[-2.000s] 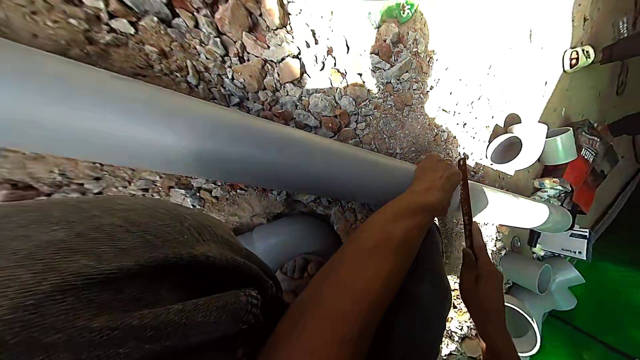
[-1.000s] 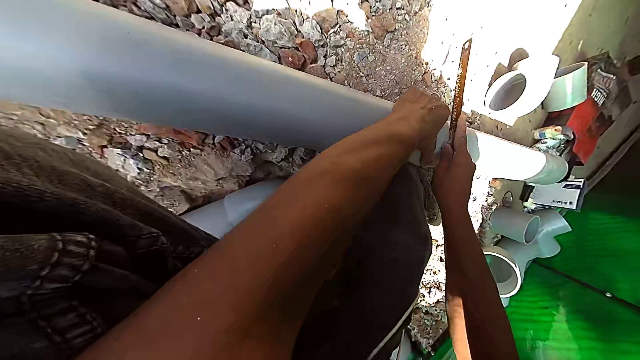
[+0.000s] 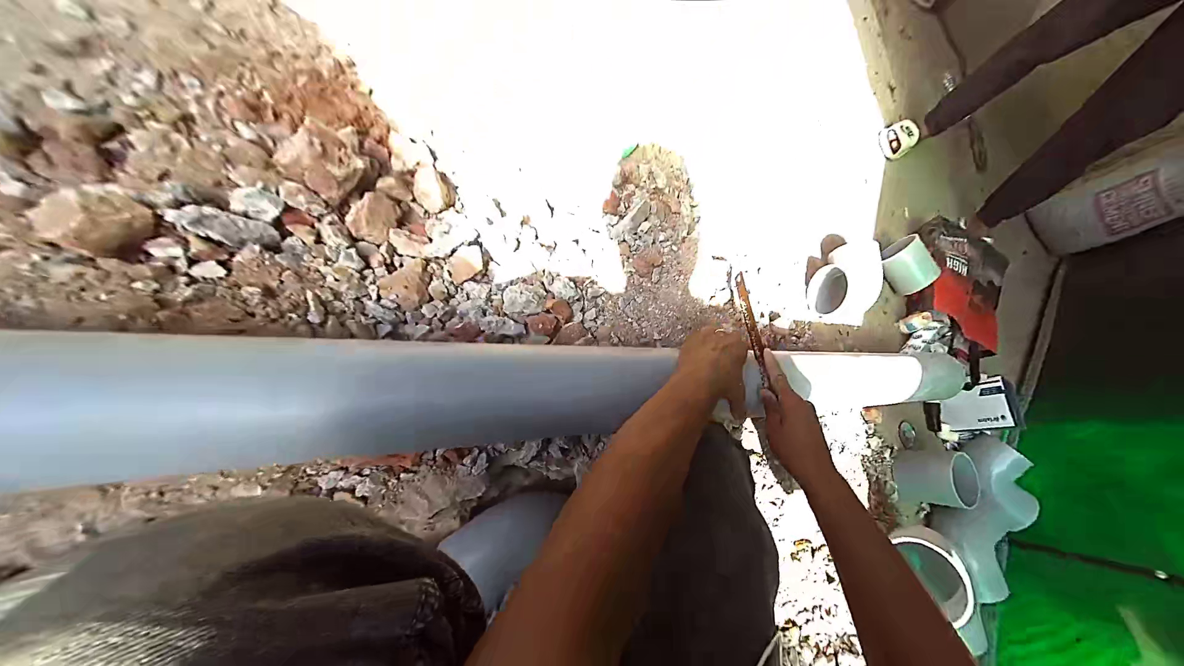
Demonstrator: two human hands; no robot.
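A long grey plastic pipe [image 3: 324,393] lies across the view, its right part bright in the sun. My left hand [image 3: 717,365] is closed over the pipe and holds it. Just to its right, my right hand [image 3: 791,416] grips a thin, rusty saw blade [image 3: 750,319] by its lower end, at the pipe's near side. The blade crosses the pipe close to my left fingers and points away from me. Its contact with the pipe is too small to tell.
Short pipe pieces [image 3: 936,478] and white fittings [image 3: 844,282] lie right of the work. A small box [image 3: 976,407] sits by the pipe's far-right end, near green sheeting [image 3: 1091,518]. Broken stones [image 3: 319,162] cover the ground beyond the pipe. Another person's legs [image 3: 1036,65] show top right.
My right hand has moved up from below the pipe to its near side, with the blade now reaching farther beyond the pipe. My left hand stays on the pipe. The view has shifted and turned.
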